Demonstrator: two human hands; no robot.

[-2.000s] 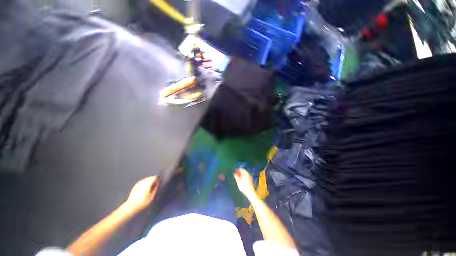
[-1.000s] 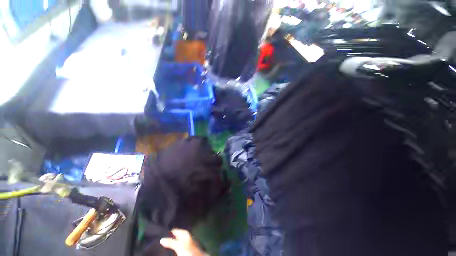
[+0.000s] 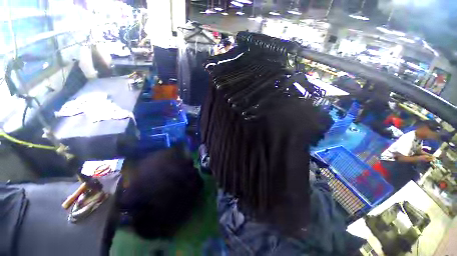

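No hand shows in the picture now. Nearest in front, many black trousers [image 3: 260, 135] hang close together on black hangers from a rail in the centre. The steam iron [image 3: 86, 200], silver with a tan-orange handle, is parked at the right end of the grey pressing table [image 3: 50, 215] at lower left. A white card [image 3: 100, 167] with red marks lies behind it. A bulky black cloth pile [image 3: 158, 187] is between the table and the rail.
Blue crates [image 3: 160, 120] stand beyond the black pile. A blue basket [image 3: 353, 180] is at right, near a seated person [image 3: 408, 147] in a white top. Dark blue-grey garments [image 3: 295, 227] are heaped under the rail. A yellow hose [image 3: 27, 142] runs at left.
The view has swung right and up, away from the table. The one hand seen at the bottom has gone out of the picture. The hanging trousers and their rail now show in the centre.
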